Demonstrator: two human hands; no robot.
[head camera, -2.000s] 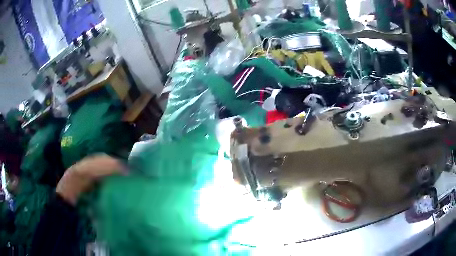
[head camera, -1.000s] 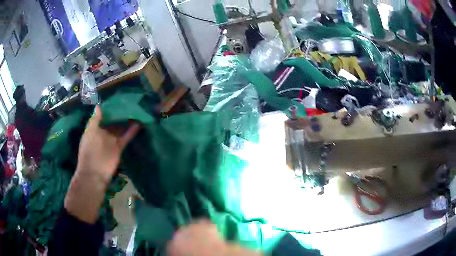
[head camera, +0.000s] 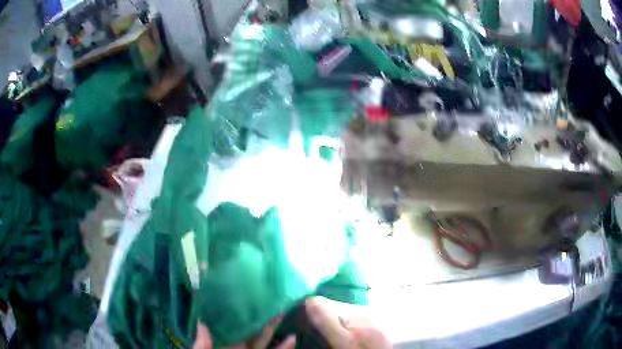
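A green garment piece lies at the left front of the sewing machine, washed out by the lamp on its right side. My left hand is cut off by the bottom edge, with its fingers on the garment's near edge. My right hand is just to its right, also cut off, and grips the near edge by a dark fold. The sewing machine arm stands at the right. Its needle area is lost in glare. A pale strip shows on the green cloth at the left.
Orange-handled scissors lie under the machine arm. A small dark tray is at the right end of the white table. A clear plastic bag of green pieces is behind left. Green garment piles are at the far left.
My left hand has come down from the raised cloth at the left to the bottom edge. The garment has been lowered onto the table, and my hands are now close together.
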